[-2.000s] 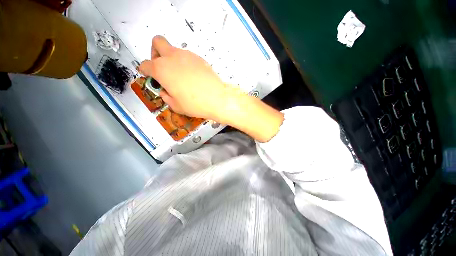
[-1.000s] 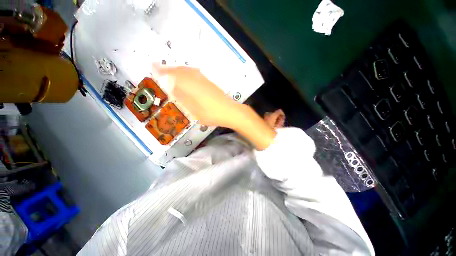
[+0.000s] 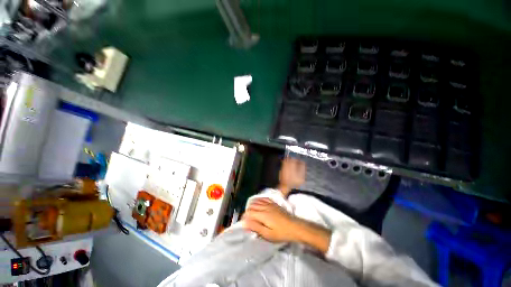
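My right hand lies back up across my other sleeve, fingers together and bent down; its palm side is hidden. My left hand is small and blurred beside the left part of a clear-grey sheet; I cannot tell whether it holds the sheet. The sheet has a row of pale rings near its top edge and hangs below the black tray. A pale green housing with a dark round centre sits on the left orange-brown fixture block. The right block shows no housing.
The white machine at left carries a red knob. A yellow-brown cylinder stands left of it. A black blister tray lies on the green mat, with white scrap beside it. Blue stools are at lower right.
The view has swung right. My right hand has left the fixture area and come back to my body. The housing remains on the fixture block. The sheet and my left hand show more fully.
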